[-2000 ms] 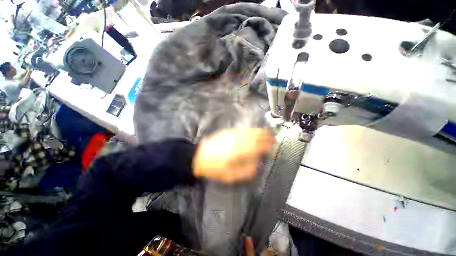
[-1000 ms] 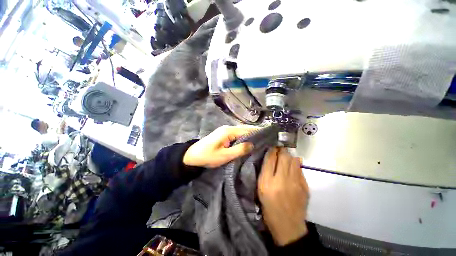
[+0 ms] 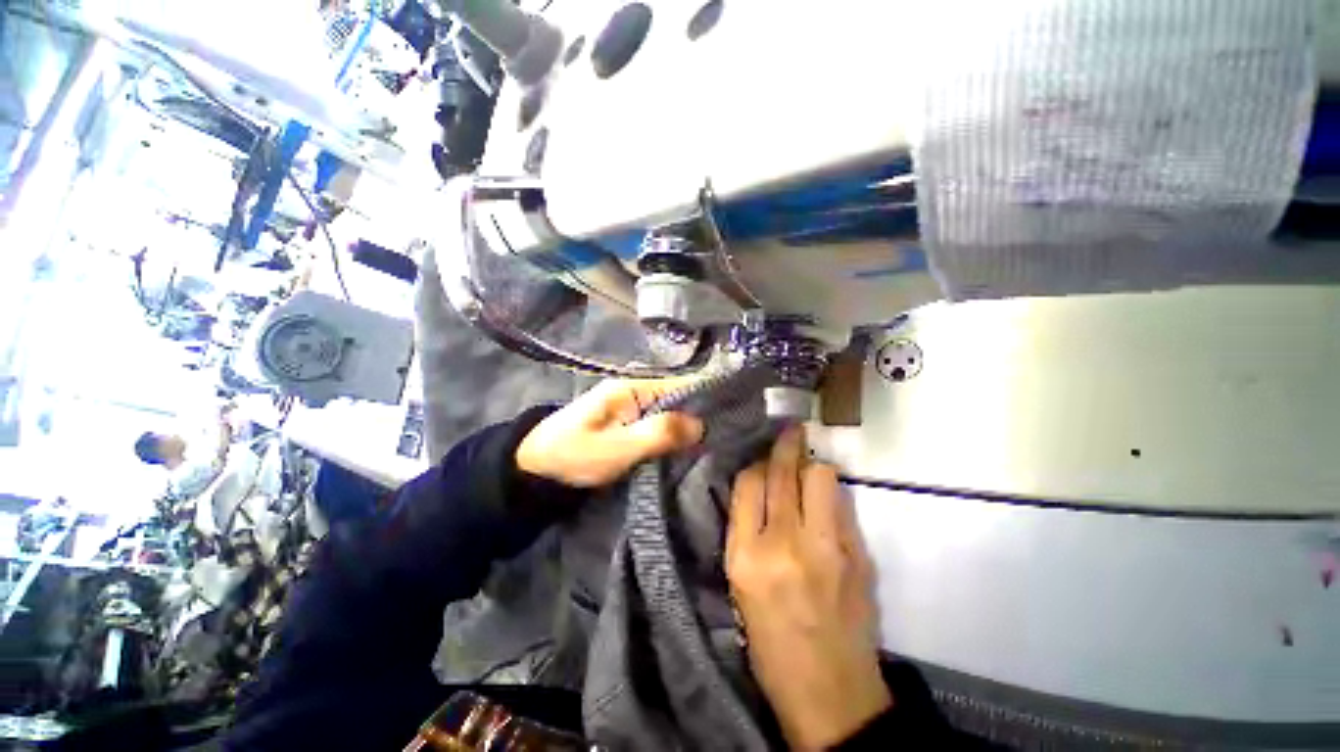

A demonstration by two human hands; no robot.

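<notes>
The grey garment (image 3: 617, 566) lies left of and below the sewing machine head (image 3: 764, 110), with folds hanging toward me. A ribbed grey strip (image 3: 648, 536) runs along it up to the presser foot area (image 3: 786, 360). My left hand (image 3: 606, 434) pinches the ribbed edge between thumb and fingers just left of the foot. My right hand (image 3: 801, 566) presses fingertips on the grey cloth just below the foot. The needle and the cloth under the foot are hidden by metal parts and fingers.
A pale mesh wrap (image 3: 1110, 140) is around the machine arm. The white table (image 3: 1088, 588) extends right, with a ruled front edge. At left are a grey device with a round coil (image 3: 309, 350), a small dark tray (image 3: 412, 429), cloth piles and a distant person (image 3: 162, 448).
Two seconds ago my left hand was blurred on the cloth and my right low at the edge. Both then came to the cloth by the foot and stay there. The view has moved closer to the machine.
</notes>
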